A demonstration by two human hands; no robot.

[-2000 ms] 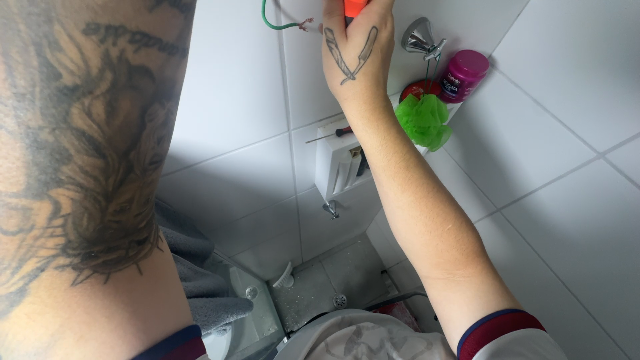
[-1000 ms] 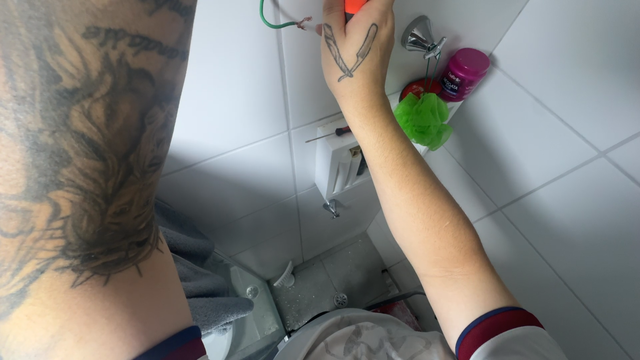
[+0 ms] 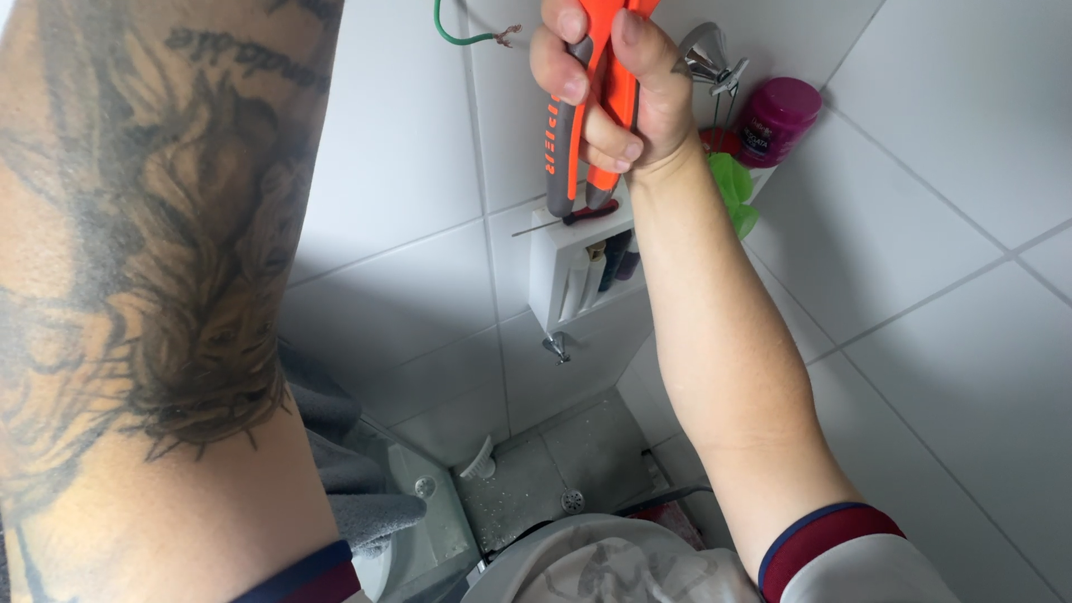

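Observation:
My right hand [image 3: 632, 92], at the top centre, grips the orange and grey handles of a pair of pliers [image 3: 578, 126]; the jaws are cut off by the top edge. My left forearm rises along the left side, and its hand is out of view. To the left of the pliers, a green electrical wire [image 3: 461, 38] with frayed bare copper strands hangs before the white tiles. Below the handles, a screwdriver [image 3: 590, 213] with a red and black handle lies on top of a white wall shelf [image 3: 548, 285].
A chrome valve handle [image 3: 712, 63], a purple jar [image 3: 779, 121] and a green bath pouf [image 3: 733, 188] are right of my hand. Bottles stand in the shelf. Lower down are a small chrome tap [image 3: 556, 347], a brush [image 3: 480, 459], a floor drain [image 3: 572, 501] and a grey towel [image 3: 352, 469].
My right hand has turned and come lower into view, so its fingers and the pliers' handles now show; earlier mostly the back of the hand was visible. The left arm has hardly moved.

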